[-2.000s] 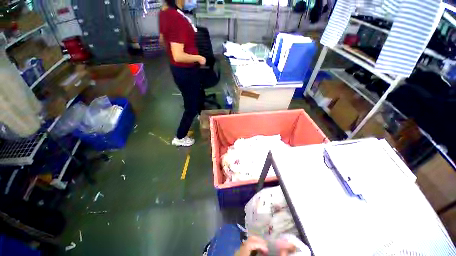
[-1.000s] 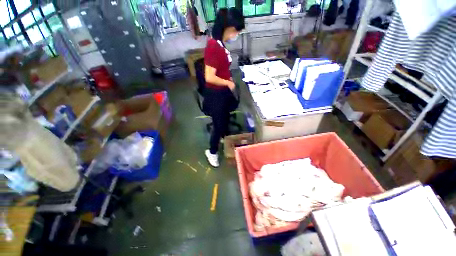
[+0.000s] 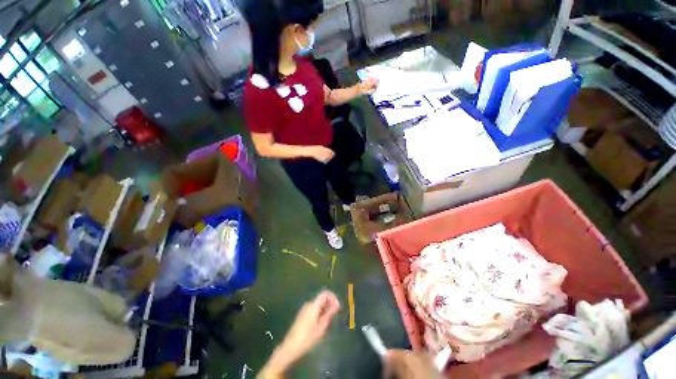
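My left hand (image 3: 315,320) is raised at the bottom centre, with fingers curled; I cannot tell whether anything is in it. My right hand (image 3: 409,364) is at the bottom edge, partly cut off and blurred. It holds a narrow white strip (image 3: 374,340), which sticks out toward the upper left. The strip may be a tape measure. A small white end also shows at the right side of this hand. The two hands are apart.
A red-orange bin (image 3: 396,270) with pale printed fabric (image 3: 485,285) stands ahead right. A masked person in a red top (image 3: 289,111) stands by a desk with blue file holders (image 3: 541,111). A blue crate (image 3: 248,255) and shelves are left; a table corner (image 3: 626,364) is lower right.
The view has turned and moved closer to the bin, desk and person. Both hands and the white strip have come into view. The table has shifted to the lower right corner.
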